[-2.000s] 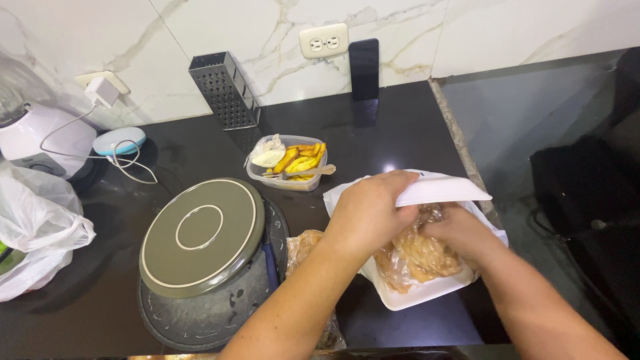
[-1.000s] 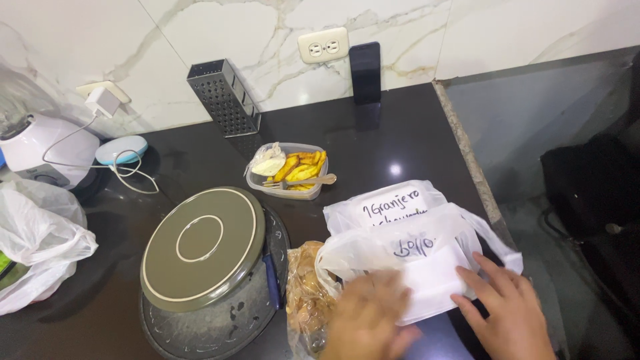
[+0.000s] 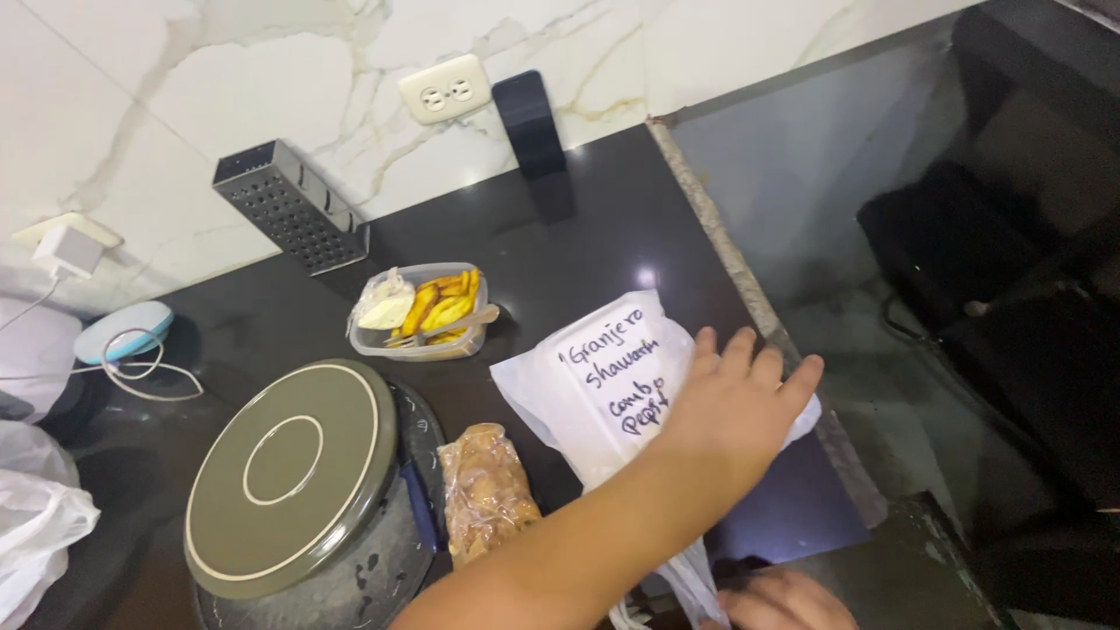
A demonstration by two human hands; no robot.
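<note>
A white foam takeout box in a thin white plastic bag [image 3: 604,376] bears handwriting and lies at the counter's right side. My left hand [image 3: 739,394] rests on its right part, palm down with fingers apart. My right hand [image 3: 783,599], partly cut off at the bottom edge, has curled fingers on the bag's gathered end. Left of the bag, partly behind my left forearm, lies plastic-wrapped brown food [image 3: 486,490]. Farther back, a clear plastic container [image 3: 420,350] holds yellow fried slices, something white in film and a fork [image 3: 446,328].
An olive-green plate [image 3: 210,490] lies upside down over a dark round pan [image 3: 350,577], beside a blue-handled utensil [image 3: 420,507]. A box grater [image 3: 293,210] and a phone [image 3: 529,122] stand by the wall. A cabled blue-and-white device [image 3: 131,332] and a plastic bag [image 3: 44,516] are left.
Two seconds ago my hands were at the raised lid of the white box, with wrapped food inside. The lid is down now. My left hand has moved right, onto the bag.
</note>
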